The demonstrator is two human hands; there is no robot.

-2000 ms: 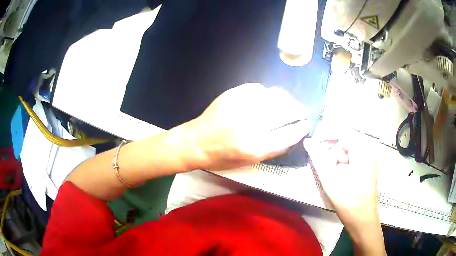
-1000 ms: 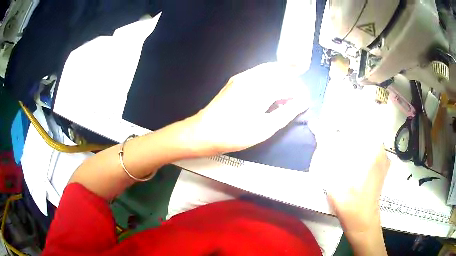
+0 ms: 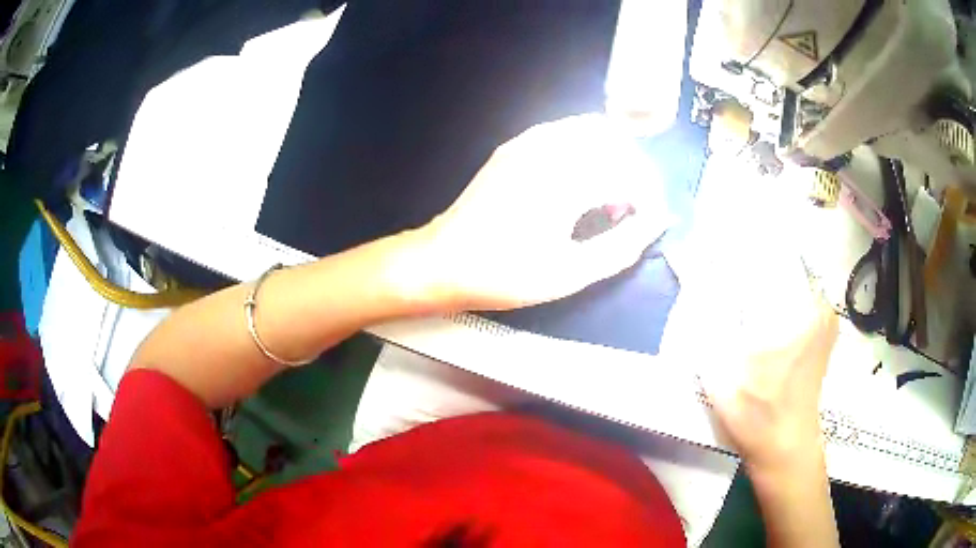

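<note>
A large navy-black cloth (image 3: 375,128) lies over the white table, its bluish right edge under the lamp glare beside the off-white sewing machine head (image 3: 845,64). My left hand (image 3: 557,214) rests on the cloth near that edge, palm down, fingers overexposed; whether it grips cloth cannot be told. A cloth corner (image 3: 610,310) shows below it. My right hand (image 3: 771,343) is on the table right of the cloth edge; its fingertips are lost in glare. A white rounded paddle (image 3: 646,64) lies over the cloth above my left hand.
Black scissors (image 3: 880,289) and a slim pink tool (image 3: 863,209) lie right of the machine. A white angular piece (image 3: 203,150) lies on the cloth at left. A curved yellow bar (image 3: 102,284) is left of the table. Small dark scraps (image 3: 915,378) lie at the right.
Since two seconds ago my left hand has moved slightly up along the cloth, uncovering its lower corner. My right hand has moved right, away from the cloth's edge and my left hand.
</note>
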